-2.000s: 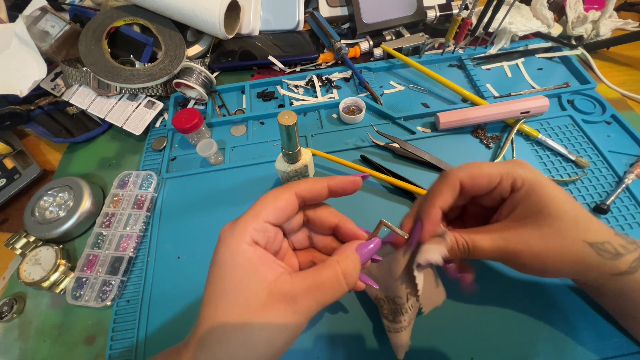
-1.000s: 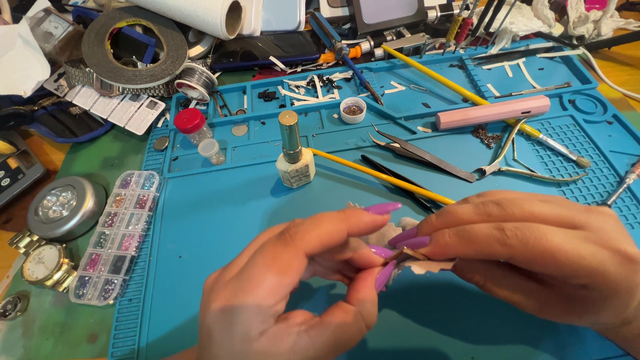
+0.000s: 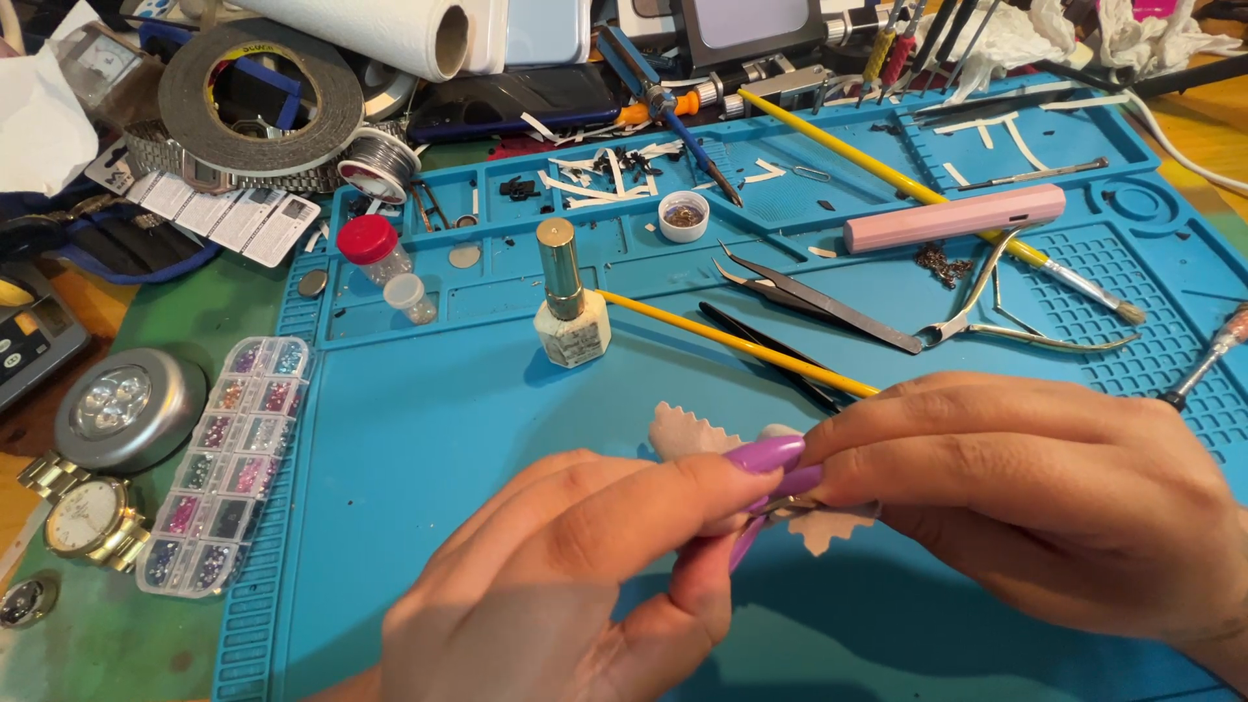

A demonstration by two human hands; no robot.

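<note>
Over a blue silicone work mat [image 3: 419, 429], my left hand [image 3: 575, 556] pinches a small metal piece [image 3: 785, 504], mostly covered by fingers. My right hand [image 3: 1024, 487] holds a pale cloth with zigzag edges [image 3: 829, 529] around that piece, and the fingertips of both hands meet there. Beyond them lies a thin yellow stick [image 3: 731, 343] across black tweezers [image 3: 751, 336]. A glass bottle with a gold cap [image 3: 573, 327] stands upright to the left of the stick. Curved-tip tweezers [image 3: 819, 302] and metal nippers [image 3: 985, 312] lie farther back.
At left are a rhinestone case [image 3: 229, 463], a gold wristwatch [image 3: 88, 517] and a round lamp [image 3: 127, 405]. A red-capped jar [image 3: 372, 246] and a small cup [image 3: 682, 216] sit on the mat's trays. A pink case [image 3: 955, 218] and a yellow-handled brush [image 3: 848, 146] lie at back right.
The cloth hung below my right hand two seconds ago; now it is gathered around the metal piece between both hands. The nippers, largely hidden behind the right hand earlier, show fully.
</note>
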